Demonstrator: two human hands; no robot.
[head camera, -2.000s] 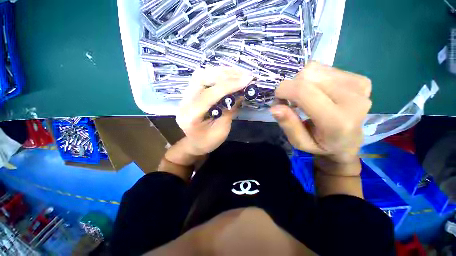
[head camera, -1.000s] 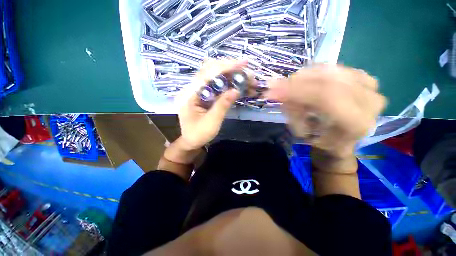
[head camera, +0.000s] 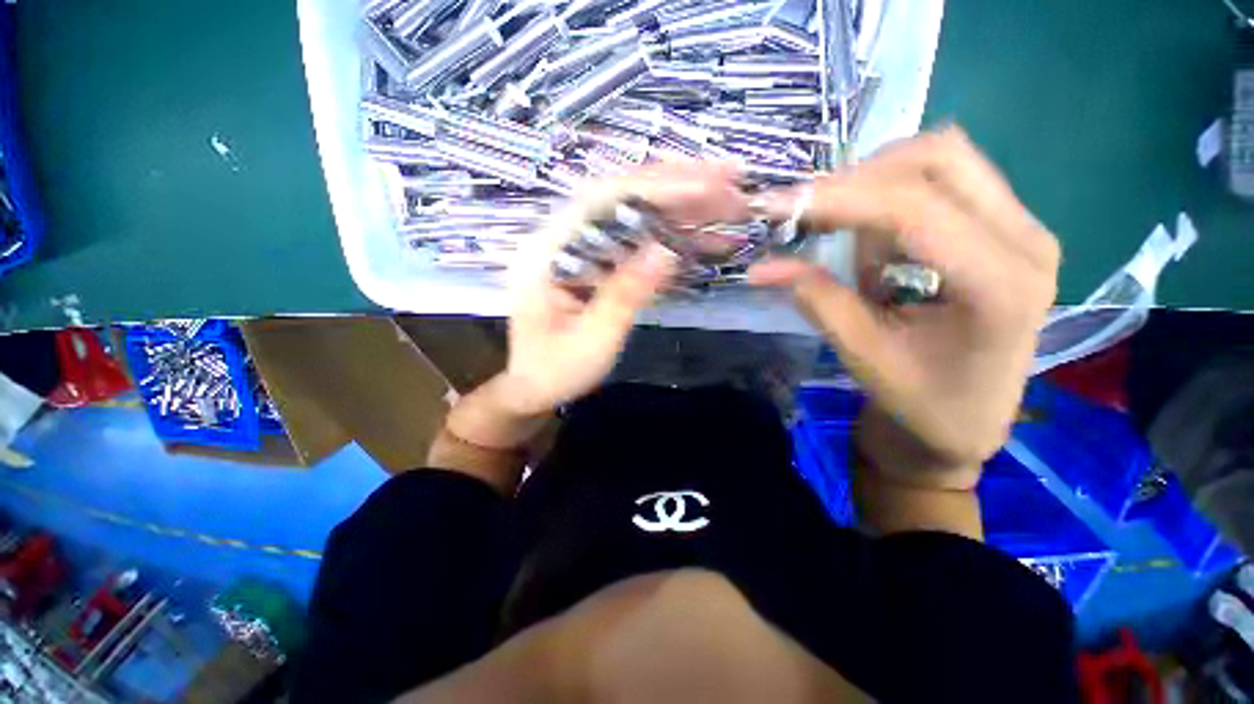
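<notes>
A white plastic tub heaped with silver cylinders stands directly before me. My left hand is over its near edge, shut on several silver cylinders side by side; they are blurred. My right hand is just to the right, level with it. A small silver part lies against its curled fingers. Its thumb and index finger are apart, with something small and pale near the index fingertip, too blurred to name.
A blue parts basket is at the bench's left end. Below the bench are a small blue tray and a cardboard box at left, and a blue bin at right. A clear plastic bag hangs at the right bench edge.
The cylinder ends in my left hand have turned from dark end-on faces to silver sides. My right thumb and index finger have spread, and a silver part now shows in that hand. The view has shifted slightly.
</notes>
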